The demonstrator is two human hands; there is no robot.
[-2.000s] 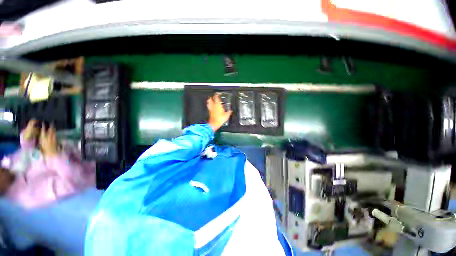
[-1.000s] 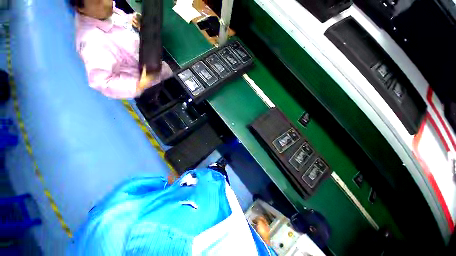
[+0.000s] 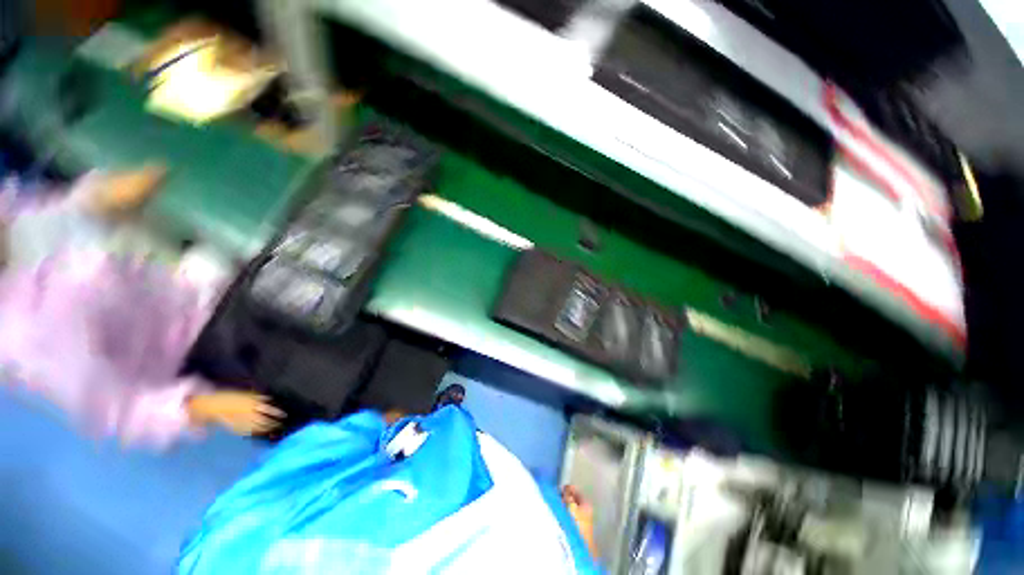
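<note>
The frame is blurred. A black tray (image 3: 539, 294) lies on the green belt in front of me, with three dark rectangular units (image 3: 616, 326) in its pockets and bare tray surface at its left end. My right hand (image 3: 578, 519) shows only in part, low beside my body at the white machine's left edge; what its fingers do is hidden. A small skin-coloured patch (image 3: 393, 417) at the top of my blue sleeve may be my left hand; its fingers cannot be made out. Neither hand touches the tray.
A stack of black trays (image 3: 348, 230) with units stands on the belt at left, beside a person in pink (image 3: 96, 337). The white machine (image 3: 719, 505) is at lower right. A raised white shelf (image 3: 663, 152) holds another black tray (image 3: 707, 107).
My left hand has left the tray it touched two seconds ago. The view has swung round and back. The person in pink no longer holds up a dark tray.
</note>
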